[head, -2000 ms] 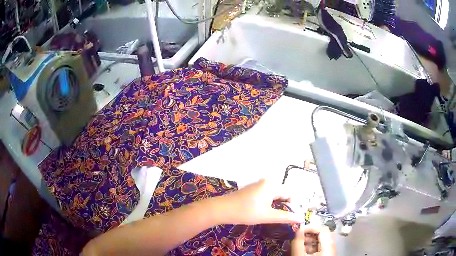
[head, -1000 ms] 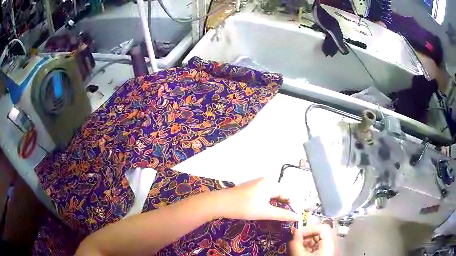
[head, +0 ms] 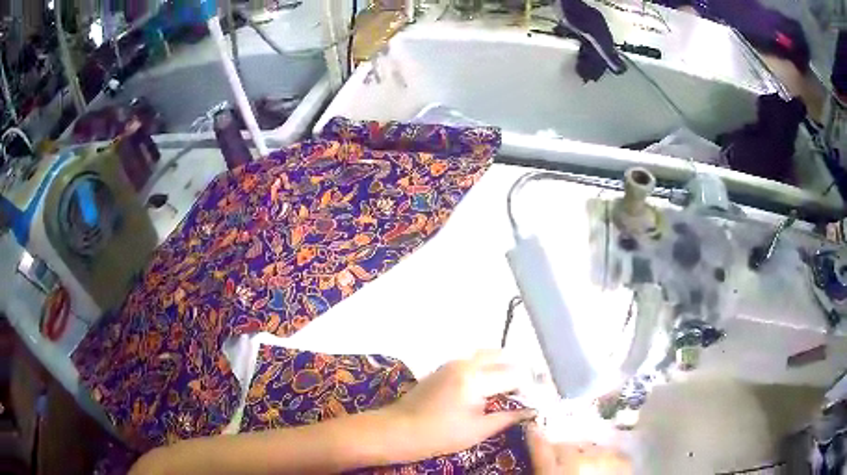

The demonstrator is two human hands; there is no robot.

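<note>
A purple cloth with orange floral print (head: pixel 306 232) lies spread left of the sewing machine (head: pixel 687 269). A smaller printed piece (head: pixel 320 380) runs under my left forearm toward the needle area. A narrow white piece (head: pixel 243 364) shows at its left edge. My left hand (head: pixel 469 399) is on the cloth just left of the needle area, fingers bent, with a bit of print at its fingertips. My right hand (head: pixel 580 456) is at the bottom edge beside the needle area, overexposed and partly cut off. The needle itself is hidden in glare.
A pale upright bar (head: pixel 553 320) and a dark bent rod (head: pixel 510 320) stand left of the machine head. A second machine with a blue-marked round end (head: pixel 88 218) and red-orange loops (head: pixel 56 314) are at left. White troughs (head: pixel 520 88) lie beyond. A person's dark sleeve (head: pixel 757 32) shows upper right.
The view has shifted, so the machine appears further left. My left hand has moved slightly down with the printed piece, and the white piece looks narrower. My right hand sits lower, more cut off.
</note>
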